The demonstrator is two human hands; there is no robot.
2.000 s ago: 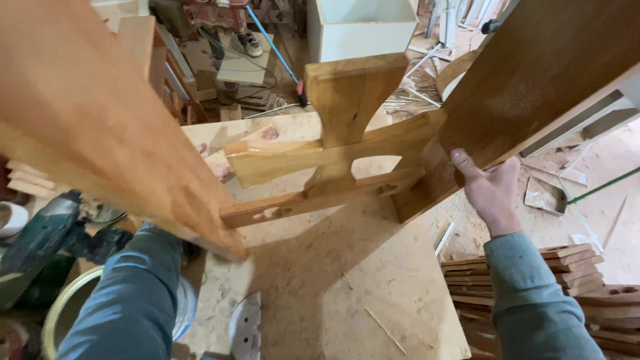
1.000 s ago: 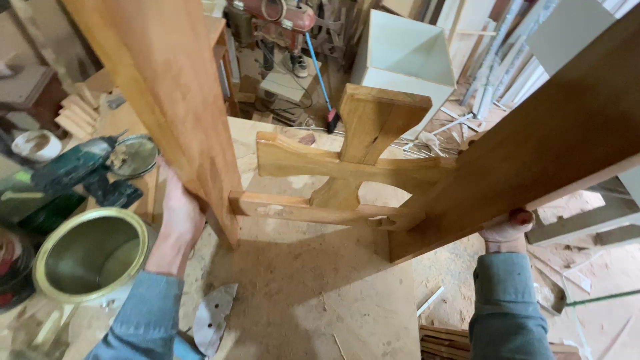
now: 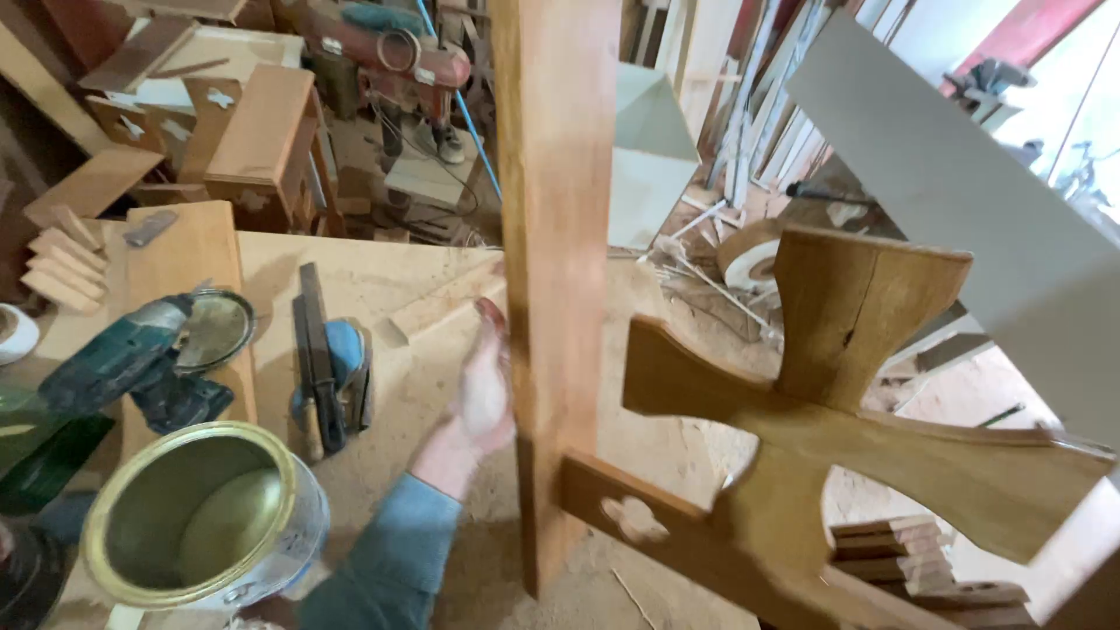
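Note:
My left hand (image 3: 484, 394) lies against the left side of an upright varnished wooden board (image 3: 564, 289), thumb up along its edge. A wooden rail (image 3: 691, 547) with a quatrefoil cutout runs from this board toward the lower right. Above the rail stands a wooden cross with flared arms (image 3: 805, 437); a dark crack runs down its upper arm. A dark brown wooden part shows at the lower right corner. My right hand is out of view.
An open metal can (image 3: 206, 516) stands at the lower left, near a teal cordless drill (image 3: 131, 341), a round lid and hand tools (image 3: 324, 367) on the plywood worktop (image 3: 402, 271). Behind are a small wooden cabinet (image 3: 262, 122) and a white box (image 3: 652, 166). Stacked wood pieces (image 3: 919, 556) lie lower right.
The view has swung left. My left hand was low beside the left board and is now higher along it. My right hand, earlier at the right board, has left the view.

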